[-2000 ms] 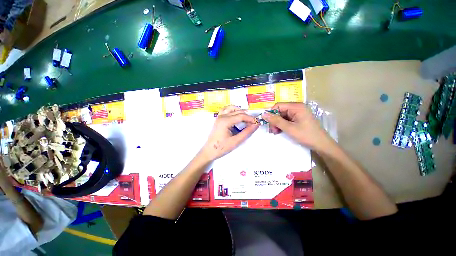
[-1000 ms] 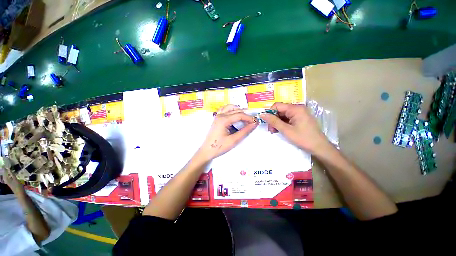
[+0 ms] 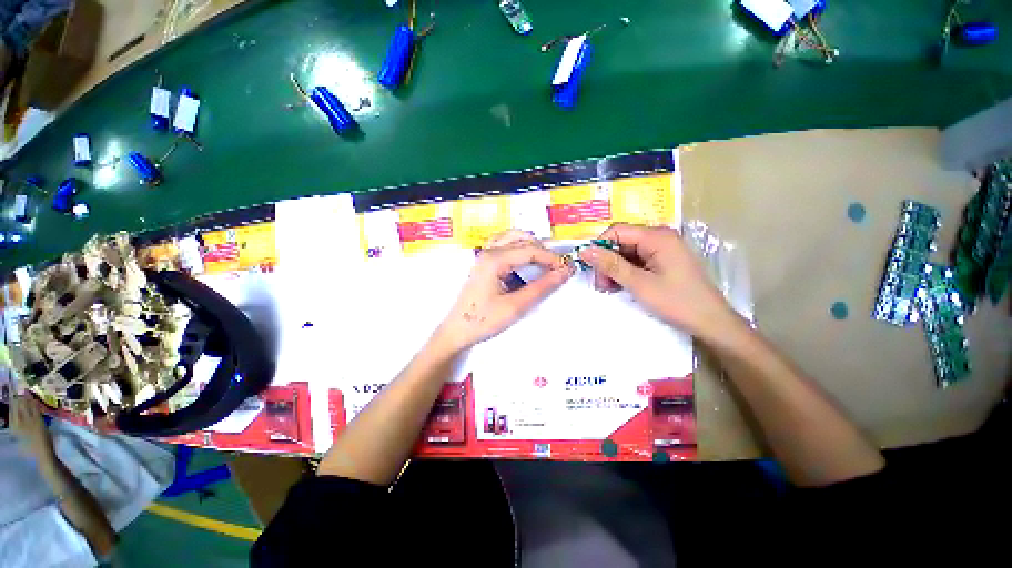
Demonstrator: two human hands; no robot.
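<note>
My right hand [image 3: 655, 274] pinches a small green circuit board [image 3: 603, 246] between thumb and fingers over the printed packaging sheets [image 3: 577, 333]. My left hand [image 3: 505, 291] is closed near it, thumb and forefinger meeting at the board's left end. A dark blue piece [image 3: 517, 280], perhaps a battery pack, shows partly inside my left hand; the fingers hide most of it. The leads between the fingertips are too small to make out. Both hands are bare.
A green conveyor belt [image 3: 466, 133] carries blue battery packs [image 3: 572, 73] beyond the bench. Circuit board panels [image 3: 908, 264] lie on brown cardboard [image 3: 777, 222] at right. Beige parts [image 3: 94, 327] and a black curved item [image 3: 239, 355] sit at left. Another person's arm [image 3: 61, 472] shows at lower left.
The battery packs on the belt have moved to the right. My hands stay in nearly the same place, with the board's tilt slightly changed. The other person's arm at lower left has shifted.
</note>
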